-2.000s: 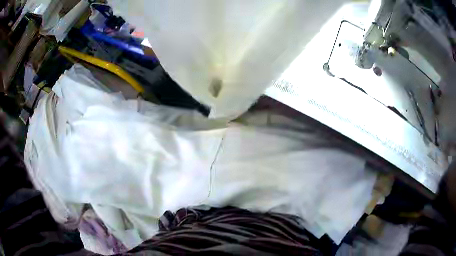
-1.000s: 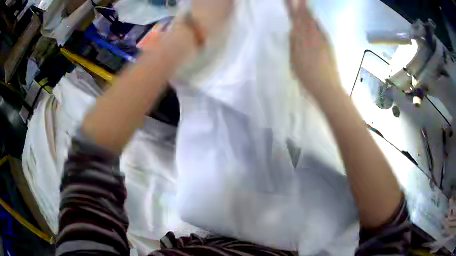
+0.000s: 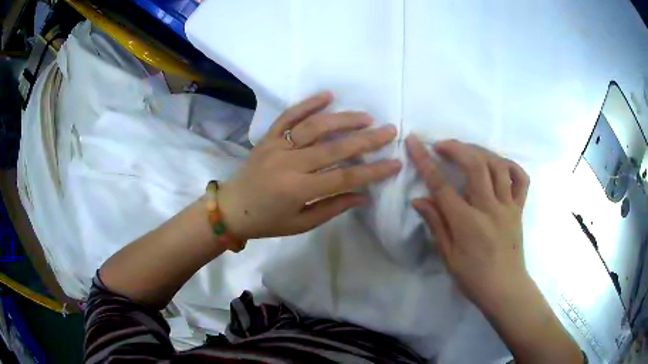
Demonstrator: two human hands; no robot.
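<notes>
A large white fabric panel (image 3: 341, 57) lies spread over the table, with a long straight seam line running from the top edge down to my fingertips. My left hand (image 3: 305, 170) lies flat on the panel left of the seam, fingers apart and pointing right. My right hand (image 3: 476, 206) is on the panel right of the seam, index finger stretched to the seam's lower end, other fingers curled, thumb apart. Between and below my hands the cloth is bunched into soft folds and hangs toward my lap. Neither hand visibly pinches the cloth.
The machine's metal needle plate (image 3: 606, 153) shows at the right edge, with small dark tools (image 3: 597, 249) below it on the white table. White cloth (image 3: 106, 192) is heaped at the left beside a yellow frame bar (image 3: 135, 48). A striped sleeve and clothing are at the bottom.
The panel, raised and blurred before, now lies flat over the table with its seam showing. Both hands have come down and closer together onto it. The needle plate sits further right in view.
</notes>
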